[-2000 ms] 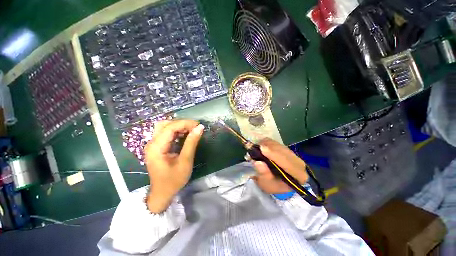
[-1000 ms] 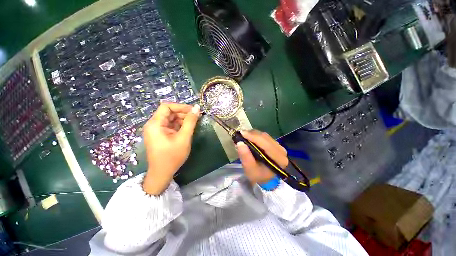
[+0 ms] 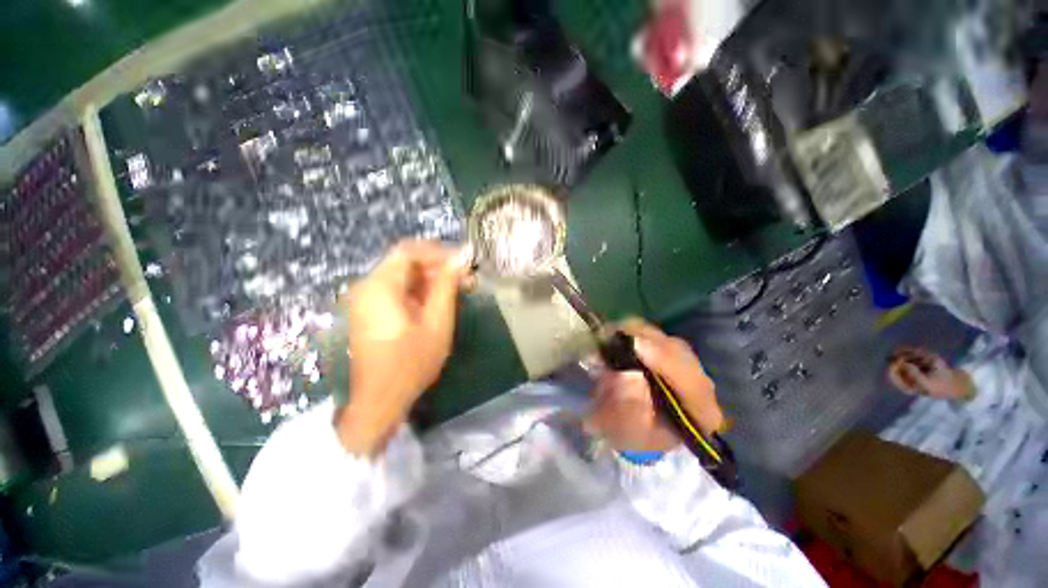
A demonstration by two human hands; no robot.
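Observation:
My right hand (image 3: 657,396) holds a black soldering iron (image 3: 678,416) with yellow stripes like a pen. Its metal shaft points up and left, with the tip at the lower right rim of the round tip cleaner (image 3: 519,233). My left hand (image 3: 402,333) is raised left of the tub, thumb and forefinger pinched together at its left rim. What the pinch holds is too small and blurred to tell. A heap of pink and white discs (image 3: 270,358) lies left of my left hand, below the clear blister tray (image 3: 287,184) of modules.
A reddish-brown tray (image 3: 58,247) is at far left, past a pale tape strip (image 3: 155,333). A black fan (image 3: 557,115) stands behind the tub. Black equipment (image 3: 736,149) is at right. Another person's hand (image 3: 929,373) shows near a cardboard box (image 3: 891,500).
The view first shifted right. The iron moved from near my left fingertips to the tub's lower right rim, and my right hand moved right. Another person's hand has appeared at right.

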